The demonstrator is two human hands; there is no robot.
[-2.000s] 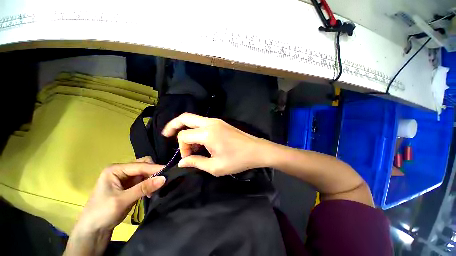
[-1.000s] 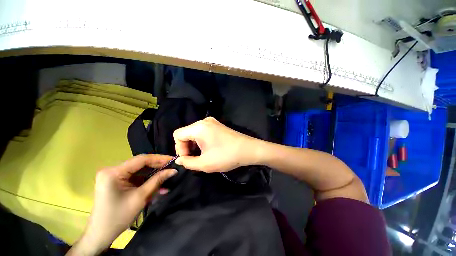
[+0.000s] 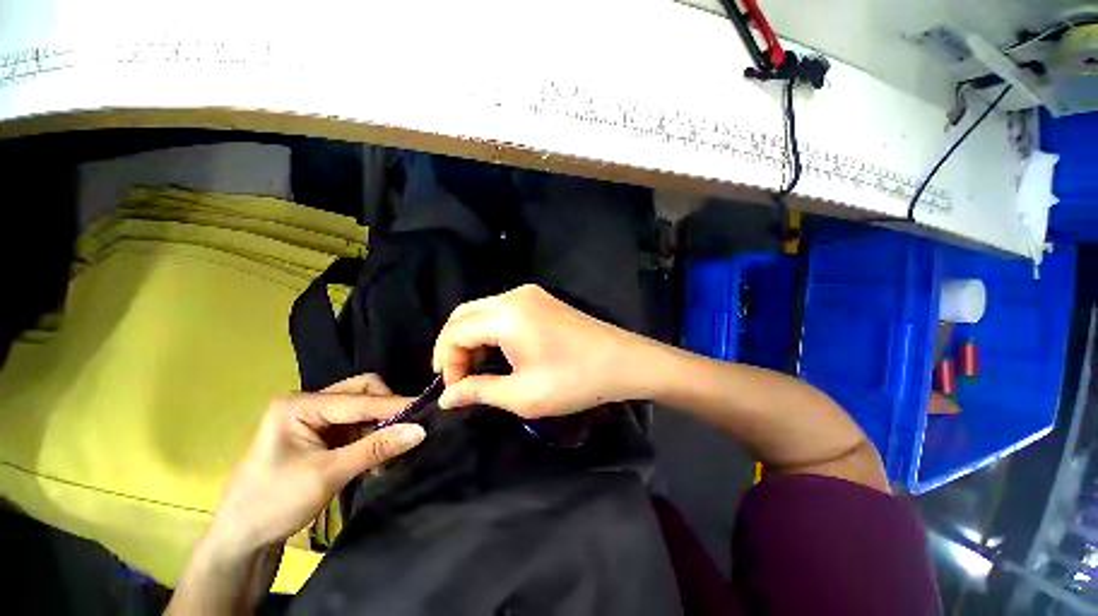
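A black bag or sewn piece point(image 3: 482, 529) lies bunched on the lap. A thin dark zipper tape or edge point(image 3: 415, 403) with a pale purplish line runs between my hands. My left hand point(image 3: 301, 451) pinches its lower end between thumb and fingers. My right hand point(image 3: 530, 355) pinches its upper end with thumb and curled fingertips. Another bit of the same line curves below my right wrist. Whether a slider is at the fingertips cannot be told. A black webbing strap point(image 3: 316, 331) loops at the bag's left side.
Mustard-yellow panels point(image 3: 157, 349) are stacked at left. The white table point(image 3: 397, 84) with ruler marks crosses above the lap. Red-black snips point(image 3: 761, 36) are tied there by a black cord. A blue bin point(image 3: 861, 349) at right holds red spools point(image 3: 966, 359) and a white roll point(image 3: 962, 301).
My hands came close together, then moved slightly apart again, showing more of the tape between them. My left thumb now lies further below my right fingertips than one second ago.
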